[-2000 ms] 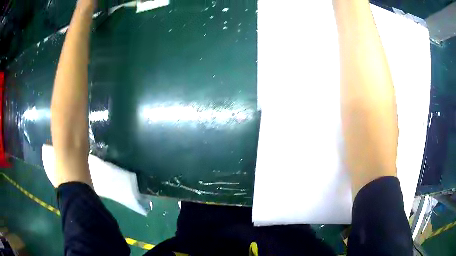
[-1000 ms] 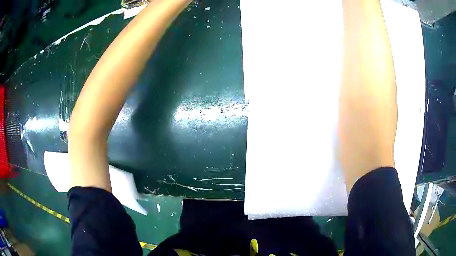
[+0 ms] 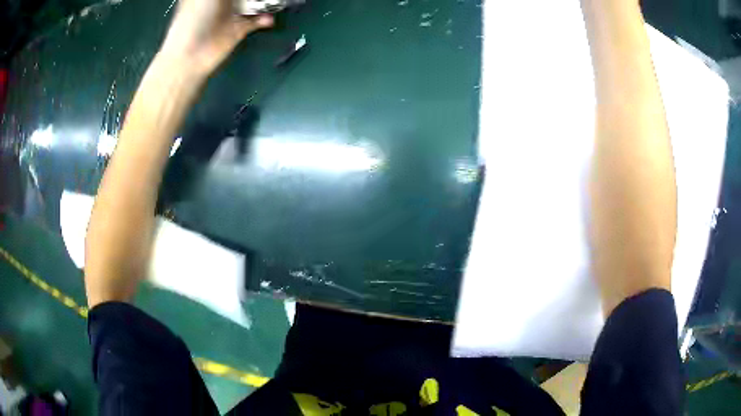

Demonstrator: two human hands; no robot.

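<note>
My left hand [image 3: 213, 31] is at the top edge, partly cut off and blurred. Its fingers are round a small pale and dark object [image 3: 264, 6], too blurred and cut off to name. A thin black cord with a bright tip [image 3: 297, 46] hangs below the hand toward the bench mat. My right hand is out of the picture above the top edge; only the forearm shows, over the white foam sheet [image 3: 528, 203].
The shiny dark green bench mat [image 3: 366, 211] lies in front of me. A white foam pad [image 3: 199, 264] is at the left bench edge under my left forearm. Yellow-black tape [image 3: 231, 372] marks the green floor. A red edge shows at far left.
My left hand has come into view at the top with an object and a dangling cord. The foam sheet and mat appear shifted right in the view. The right forearm stays over the foam.
</note>
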